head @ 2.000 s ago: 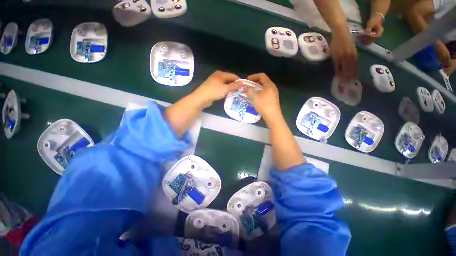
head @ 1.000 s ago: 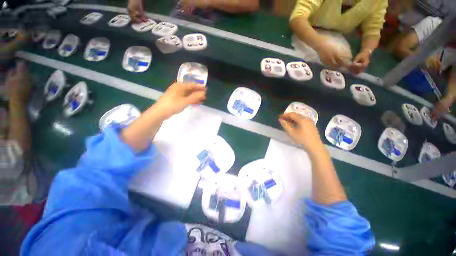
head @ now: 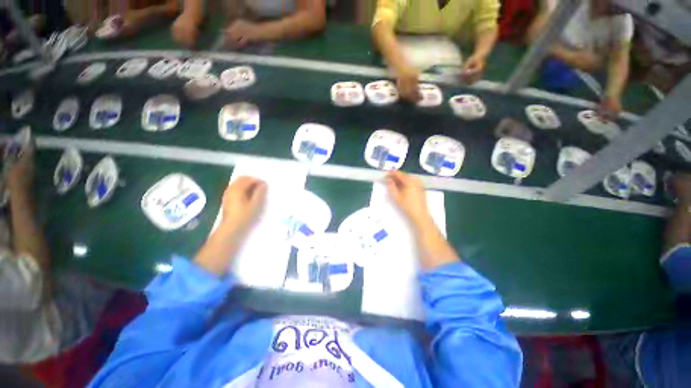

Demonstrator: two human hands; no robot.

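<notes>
Three open white housings with blue blocks and pale boards lie close together in front of me: one at upper left, one at right and one nearest me. They partly overlap two white sheets, left and right. My left hand is over the left sheet, left of the housings, blurred, fingers curled. My right hand is at the top of the right sheet by the rail, fingertips close together. No object shows in either hand; a tiny part could be hidden.
Beyond the pale rail, a dark belt carries a row of housings and a far row of white covers. More housings lie on the bench at left. People work opposite and at both sides. A metal post slants at right.
Both hands have drawn back from the belt housings towards me, onto the sheets' area. The view has tilted up, showing more people opposite. The three near housings remain grouped.
</notes>
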